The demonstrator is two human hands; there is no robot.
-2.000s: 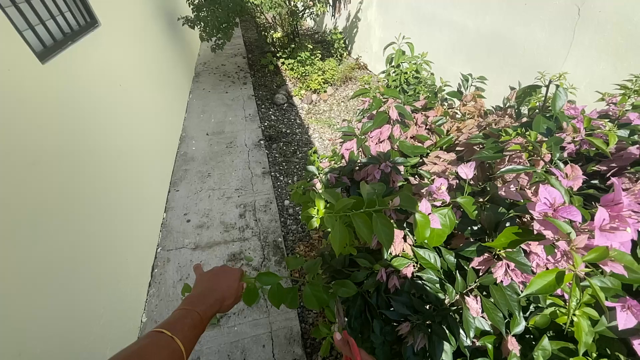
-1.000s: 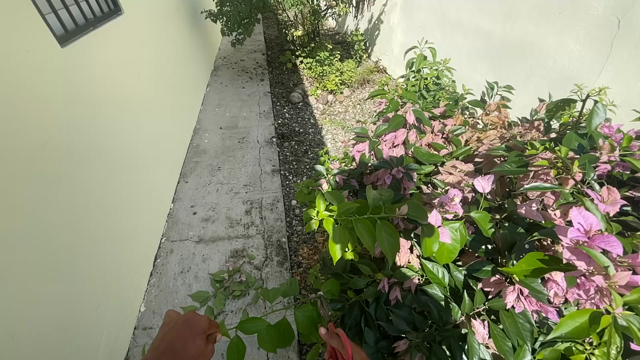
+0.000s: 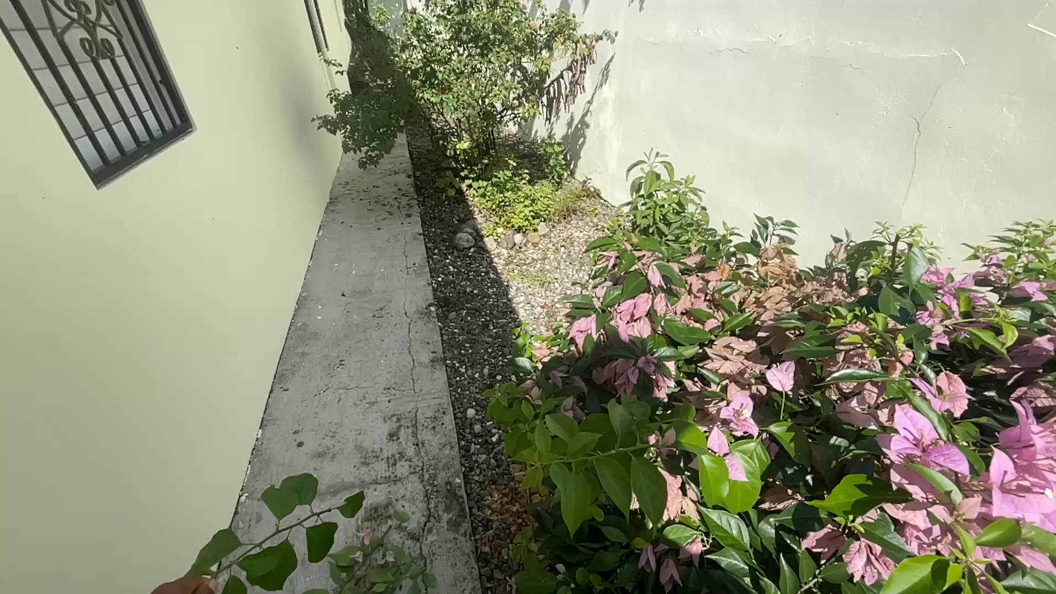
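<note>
At the bottom left edge only a small part of my left hand [image 3: 186, 585] shows, closed on a leafy green bougainvillea sprig [image 3: 276, 540] that reaches up and right over the concrete walkway. Just right of that sprig, leafy cuttings [image 3: 384, 565] lie on the concrete. My right hand is out of view. A bougainvillea bush [image 3: 742, 412] with pink bracts, some of them faded, fills the lower right; a green branch [image 3: 610, 454] sticks out from its left side.
The concrete walkway [image 3: 355, 313] has cracks and runs along a pale wall [image 3: 148, 330] with a barred window [image 3: 107, 82]. Beside it lies a gravel strip [image 3: 470, 330] with stones [image 3: 464, 240]. A shrub [image 3: 487, 82] grows at the far end, near a cracked light wall [image 3: 784, 124].
The sprig in my left hand has moved left, away from the bush. My right hand, seen earlier with a red-handled tool at the bush's lower edge, has left the view.
</note>
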